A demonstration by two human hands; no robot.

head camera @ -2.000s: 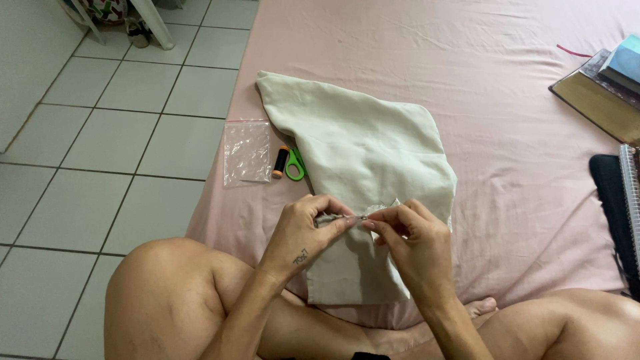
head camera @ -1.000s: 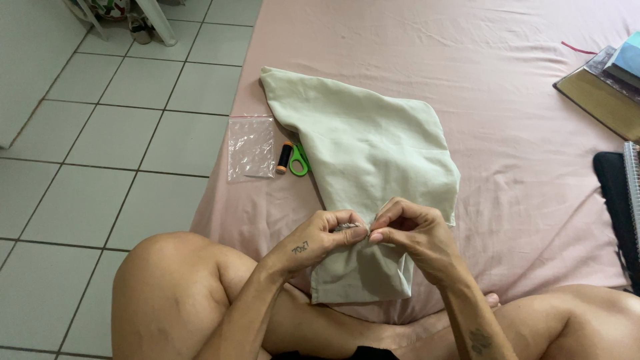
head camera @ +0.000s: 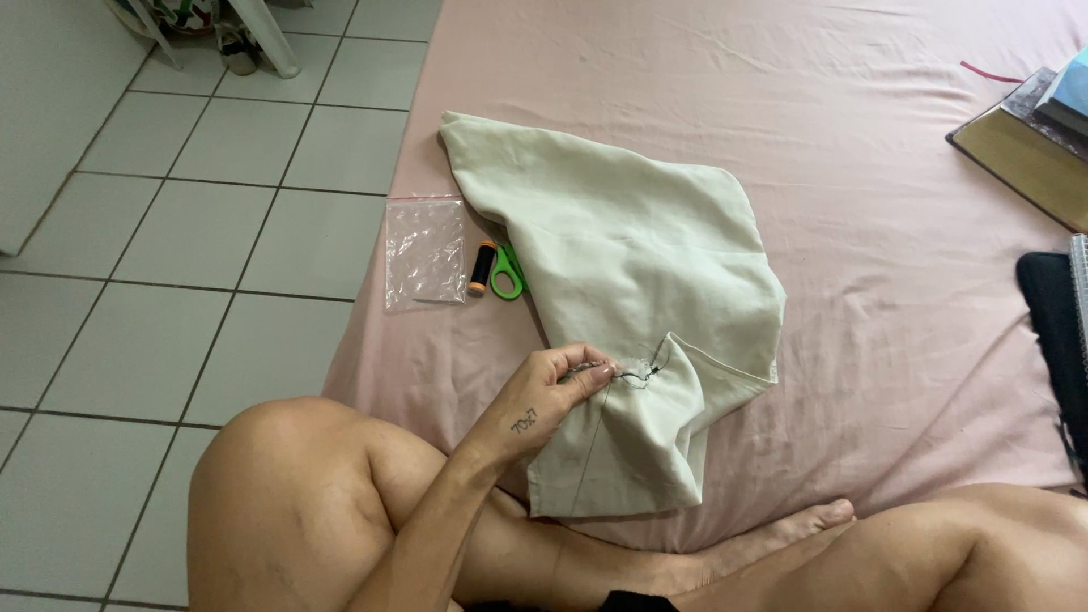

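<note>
Pale green-grey cloth (head camera: 629, 229) lies folded on the bed before me. My left hand (head camera: 544, 395) pinches its edge between thumb and fingertips, beside a frayed spot with dark stitches (head camera: 648, 372). A dark thread runs down across the cloth from near my fingertips. No needle can be made out. My right hand is out of view. Left of the cloth lie green-handled scissors (head camera: 507, 274), their blades hidden, a spool of black thread (head camera: 482, 268) with orange ends, and a clear zip bag (head camera: 425, 253).
A pink sheet (head camera: 867, 255) covers the bed. My bent legs (head camera: 289, 501) frame the near edge. Books (head camera: 1028, 144) lie at the upper right, with a spiral notebook (head camera: 1080, 280) and a black item (head camera: 1050, 340) below. White floor tiles (head camera: 212, 229) are at the left.
My right hand, at the cloth beside my left one in both earlier frames, has left the view. The dark stitches now show plainly. My left hand still pinches the cloth.
</note>
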